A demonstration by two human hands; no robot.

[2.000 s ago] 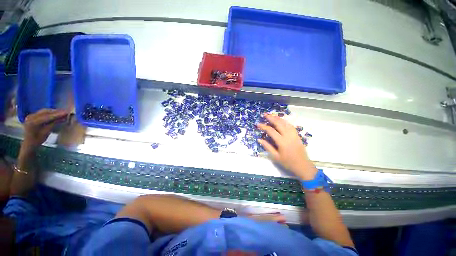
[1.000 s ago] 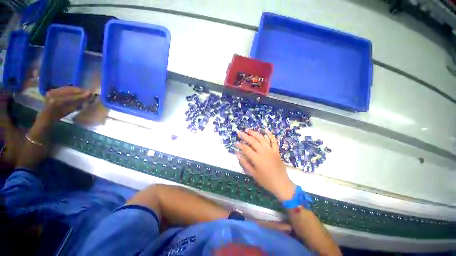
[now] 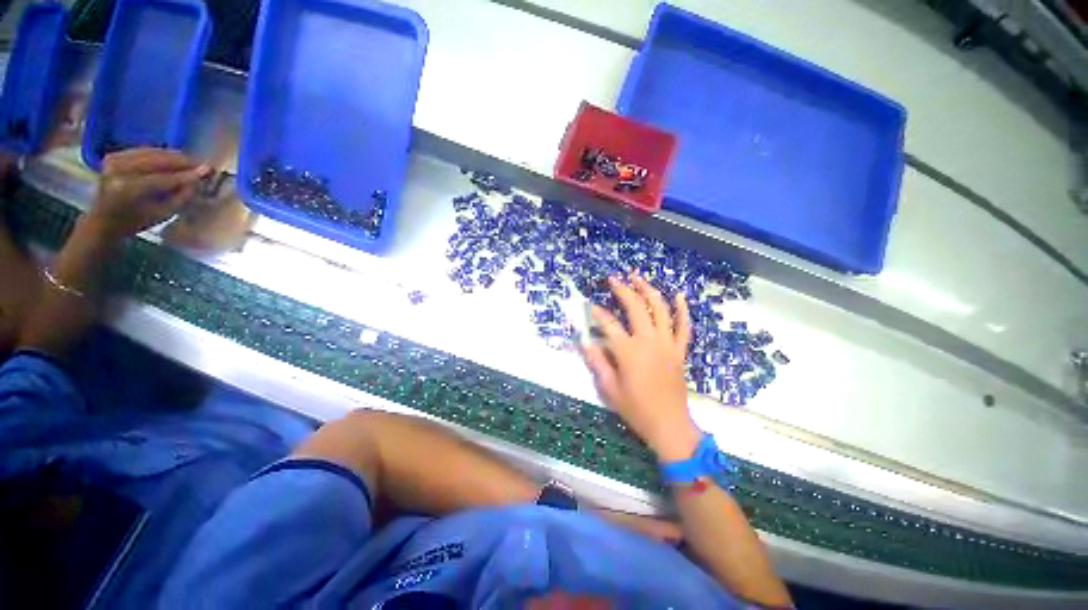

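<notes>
A large heap of small dark blue and silver components [image 3: 549, 256] lies loose on the white bench. My right hand [image 3: 644, 352], with a blue wrist strap, is palm down over the heap's near part, its fingers apart; I see no piece clearly held. My left forearm, with a watch, crosses low in front of my body. My left hand [image 3: 650, 526] is mostly hidden at the near bench edge, behind my blue smock. A long green circuit board strip [image 3: 477, 408] runs along the bench's near edge, in front of my arms.
A red box [image 3: 616, 157] with small parts touches a large blue tray [image 3: 776, 143] behind the heap. A blue tray [image 3: 334, 101] with dark parts stands at left, with narrower blue trays beyond. A neighbour's hand [image 3: 143, 188] is near these trays. A metal divider runs behind the heap.
The view has shifted, so trays and heap sit differently in the picture. My right hand has moved from the heap's right part to its near middle. My left hand stays low at the bench edge.
</notes>
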